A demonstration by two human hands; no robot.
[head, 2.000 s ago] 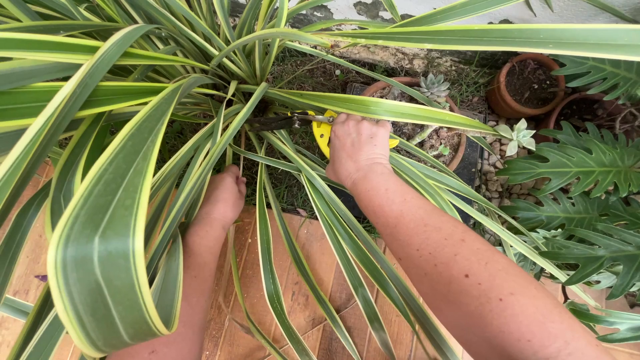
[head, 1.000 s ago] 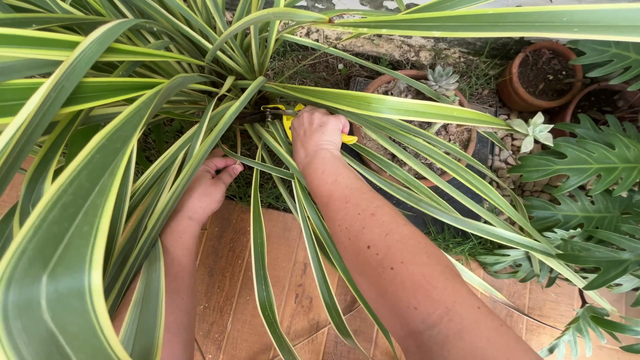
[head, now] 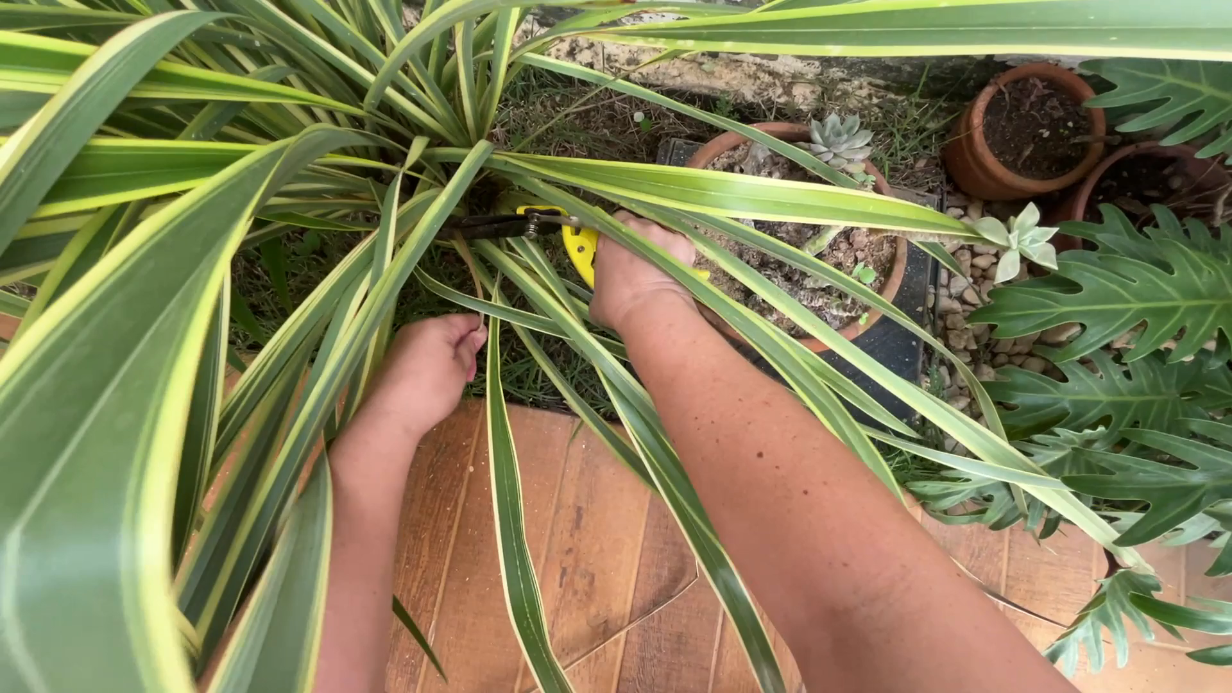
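Observation:
My right hand (head: 640, 265) grips yellow-handled pruning shears (head: 580, 248) near the middle, partly behind a long striped leaf. The dark blades point left, in toward the base of a large variegated plant (head: 472, 144); their tips are hidden among the leaves. Lower left of the shears, my left hand (head: 433, 366) has its fingers pinched together on a thin dry brownish strand or leaf (head: 474, 279) that runs up toward the blades. Green leaves with yellow edges arch over and around both forearms.
Right of the shears stands a round terracotta pot (head: 890, 289) with succulents, on a black tray (head: 890, 361). Another terracotta pot (head: 972, 144) of soil is at the upper right, above pebbles (head: 962, 289) and lobed green leaves (head: 1145, 298). Brown floor tiles (head: 577, 539) lie below.
My left hand, with thumb and fingers slightly apart a second ago, is now closed on the thin strand. My right hand keeps its hold on the shears.

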